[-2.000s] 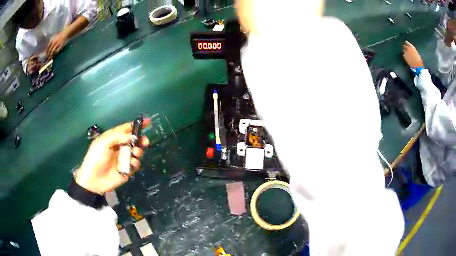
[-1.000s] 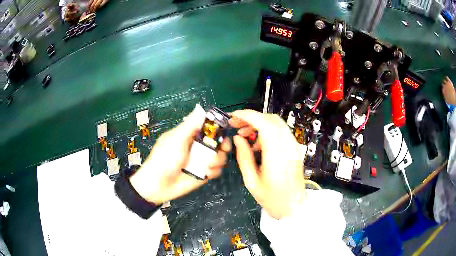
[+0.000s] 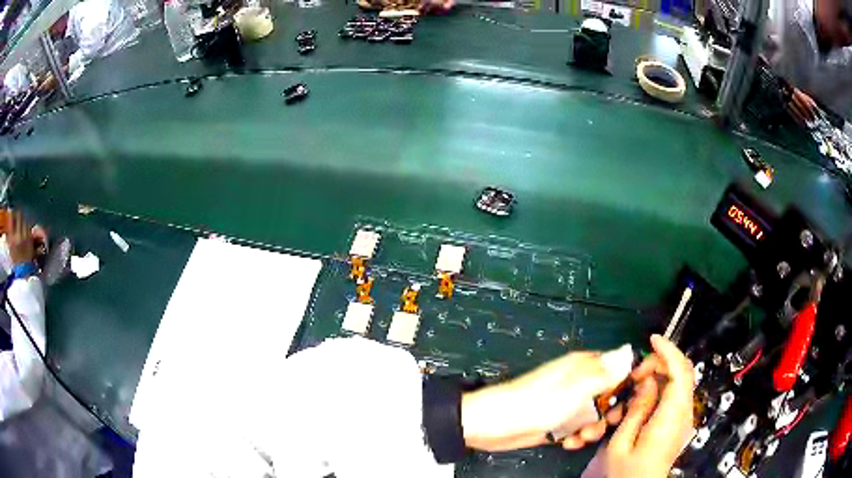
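Note:
My left hand [image 3: 560, 397], with a black wristband, holds a small black device housing [image 3: 609, 401] at lower right. Orange flex shows on the housing, which my fingers partly hide. My right hand [image 3: 659, 401] meets it from the right, its fingertips closed at the housing's end. Display modules [image 3: 404, 328] with whitish squares and orange tails lie in a clear blister tray [image 3: 551, 276]. My left sleeve covers part of the tray.
At right stands the black fixture with a red clamp handle [image 3: 797, 345], red-digit display [image 3: 745, 224] and pen-like tool [image 3: 679, 313]. A white sheet [image 3: 234, 327] lies left of the tray. A housing [image 3: 495, 201] and tape roll [image 3: 660, 80] lie beyond. Other people's hands show at the edges.
The view has swung left, so the fixture now sits at the right edge. Both hands appear farther right and low, closer together around the housing. The nearer display changed from 14.953 to about 05.441.

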